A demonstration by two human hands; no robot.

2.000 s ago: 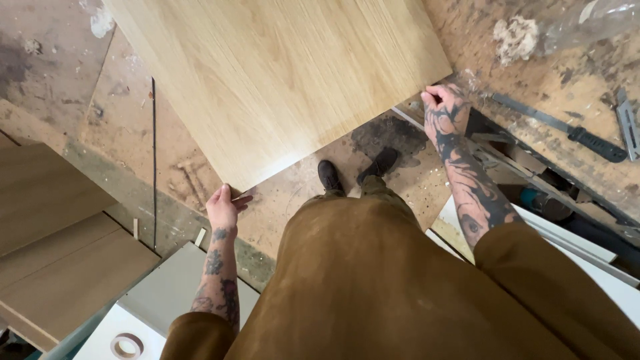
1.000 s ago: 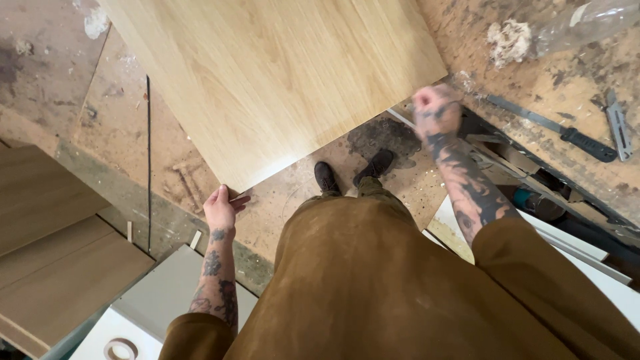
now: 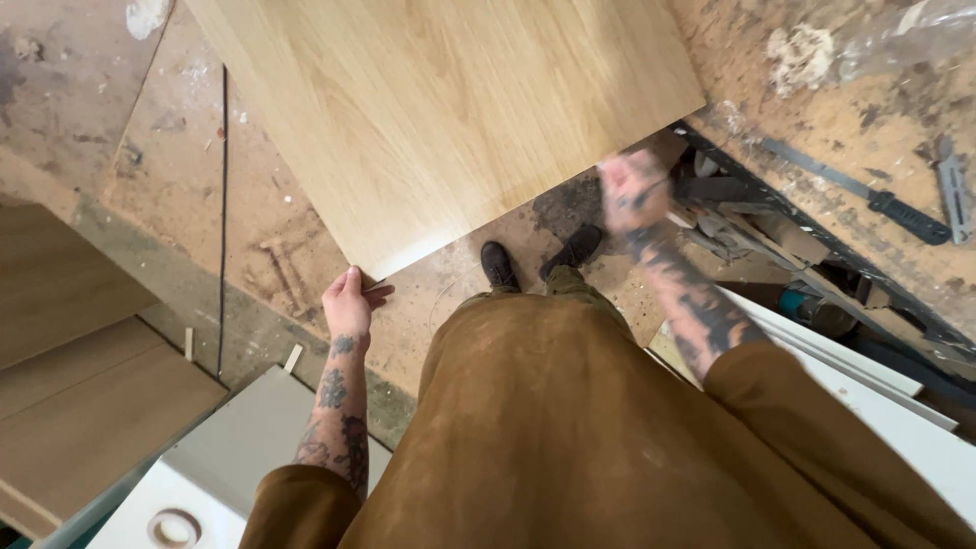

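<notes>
A large wood-grain panel (image 3: 473, 99) fills the upper middle of the head view, its near edge slanting up to the right. My left hand (image 3: 352, 301) grips the panel's near left corner, thumb on top and fingers beneath. Close to the middle-right part of the near edge is my right hand (image 3: 634, 191), blurred and with its fingers curled. Whether it touches the edge or holds anything cannot be made out.
On the stained worktop at right lie a saw with a black handle (image 3: 907, 217), a grey utility knife (image 3: 953, 187) and a clear plastic bottle (image 3: 915, 38). White boards (image 3: 862, 381) lean below. A tape roll (image 3: 174, 528) rests on a white panel, beside brown boards (image 3: 99, 381).
My right hand has left the panel's right corner and moved left along the near edge. My left hand stays at the left corner.
</notes>
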